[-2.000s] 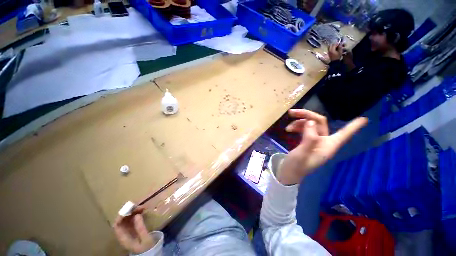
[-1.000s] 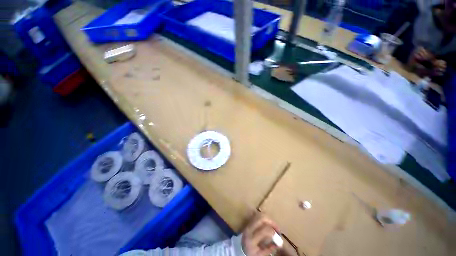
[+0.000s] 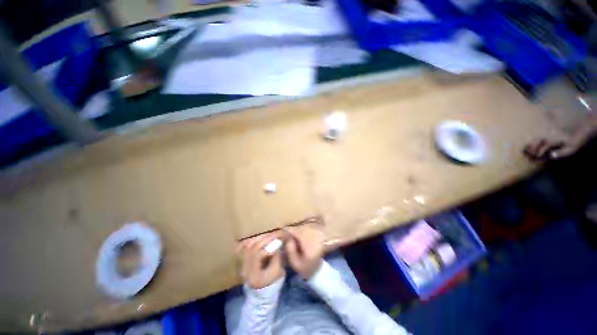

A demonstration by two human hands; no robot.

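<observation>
My left hand (image 3: 260,263) is at the bench's front edge, with a small white wad (image 3: 273,246) at its index fingertip. My right hand (image 3: 304,248) is beside it, fingers bent, fingertips close to or touching the left ones. The view is blurred, and I cannot tell whether the right hand holds anything. Both lie just in front of the dark edge of the cardboard pad (image 3: 281,209). A small white cap (image 3: 269,188) lies on the pad. A white ring-shaped coil (image 3: 128,260) lies flat at left, and another coil (image 3: 461,142) lies at right.
A white glue bottle (image 3: 334,125) stands behind the pad. Another person's hand (image 3: 563,147) reaches in at far right. A small blue bin (image 3: 419,288) with a pink item sits under the bench edge. White sheets (image 3: 249,62) and blue crates (image 3: 406,33) are at the back.
The view has swung back right from the left bin. My right hand, out of view a second ago, is now beside my left. A coil now shows at right, near the other person's hand.
</observation>
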